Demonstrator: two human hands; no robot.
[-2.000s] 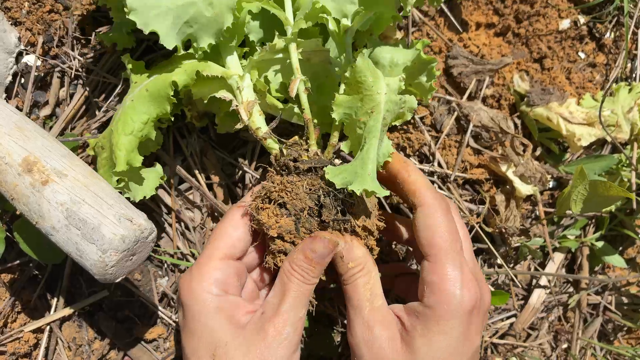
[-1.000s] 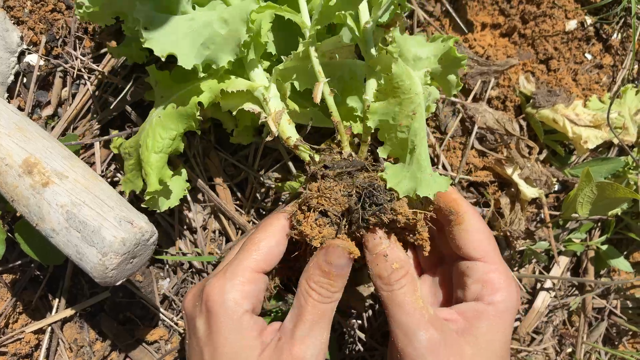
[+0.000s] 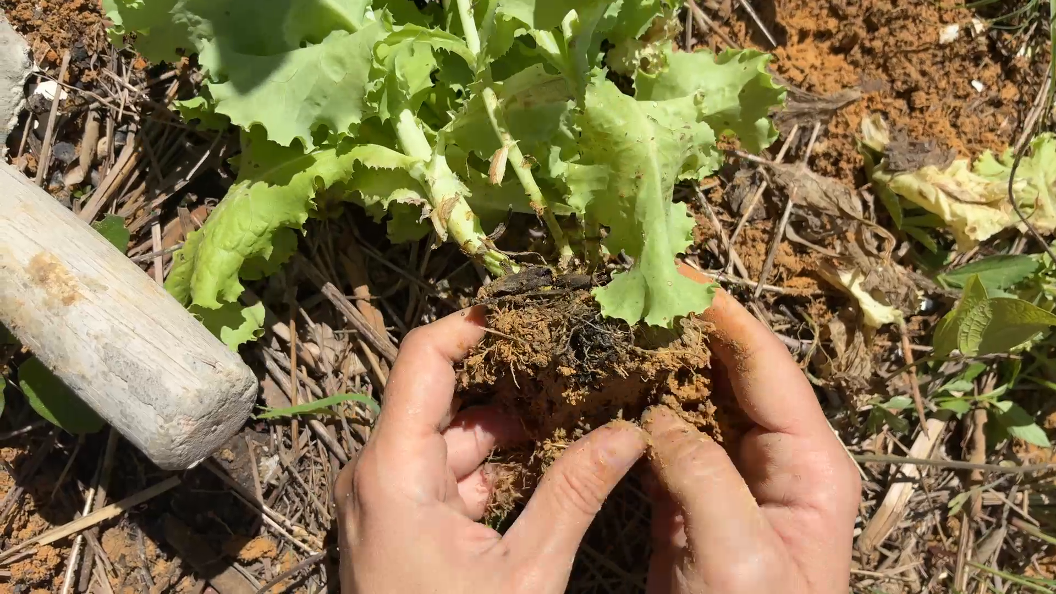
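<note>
A leafy green lettuce plant (image 3: 445, 198) lies with its leaves away from me and its thick stems running down to a root ball (image 3: 577, 363) of orange-brown soil and fine roots. My left hand (image 3: 462, 487) cups the root ball from the left, and my right hand (image 3: 751, 462) cups it from the right. Both thumbs meet at the near side of the soil, their tips almost touching. A dark, blackish patch shows among the roots near the top. Some fingers are hidden behind the clump.
A worn, pale wooden handle (image 3: 124, 330) enters from the left, its blunt end near my left hand. Dry straw mulch (image 3: 305, 388) covers the ground. Loose orange soil (image 3: 891, 74) lies at the upper right, above a wilted yellowish leaf (image 3: 957, 198) and small green weeds (image 3: 990, 322).
Both hands and the root ball shifted right between the two earlier frames. The thumbs, apart one second ago, are now close together at the soil's near side, and the root ball appears tilted differently.
</note>
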